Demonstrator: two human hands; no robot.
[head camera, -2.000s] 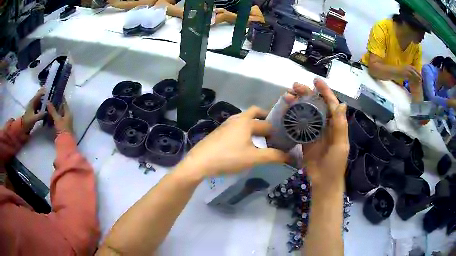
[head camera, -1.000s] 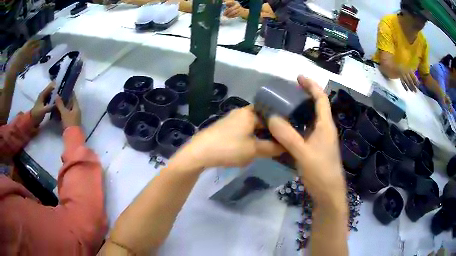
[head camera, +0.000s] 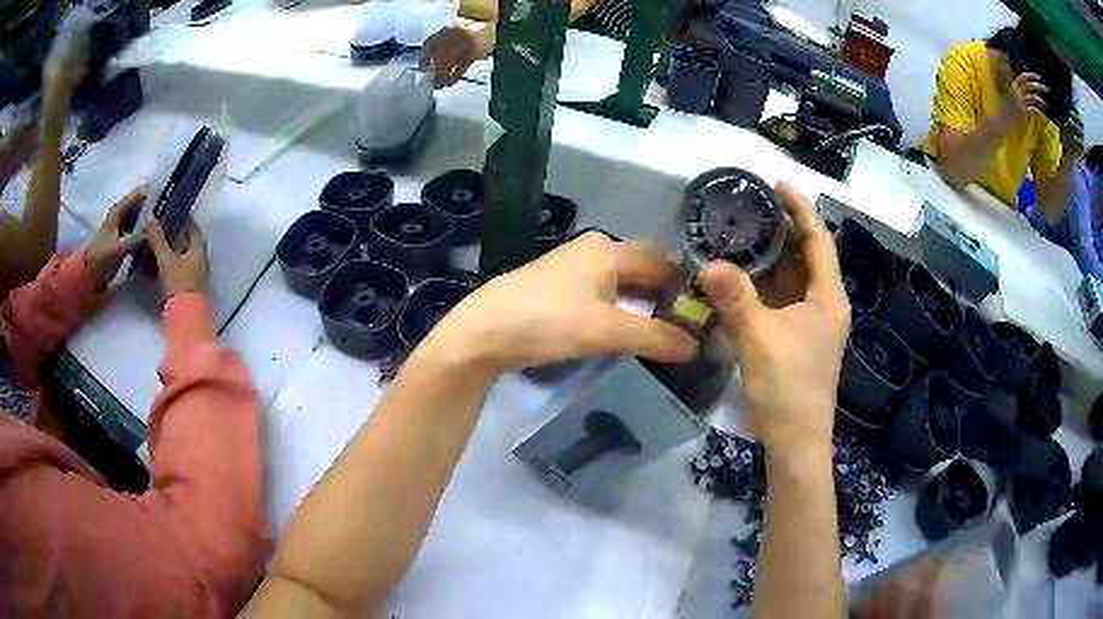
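Note:
A dark grey round-headed handheld fan (head camera: 731, 223) is held up between my hands above the bench, its round face towards me. My right hand (head camera: 786, 308) is around the head, its thumb on the near side below the round face. My left hand (head camera: 581, 308) is at the lower left, fingers and thumb touching the device. A small yellowish patch shows between the hands. The lower part is partly hidden by my fingers. Below lies a grey retail carton (head camera: 605, 435) with a dark picture of the device.
Black plastic housings (head camera: 363, 305) stand left around a green post (head camera: 523, 145); more housings (head camera: 925, 411) lie right. Small fasteners (head camera: 847, 496) are piled centre right. A neighbour in red sleeves (head camera: 200, 411) holds a black unit. A blurred hand (head camera: 907, 586) is at the lower right.
The device has turned from its slatted grille, past its smooth side, to another round face. A whitish-covered object has appeared beside a reaching hand behind the left housings. A blurred hand has appeared lower right.

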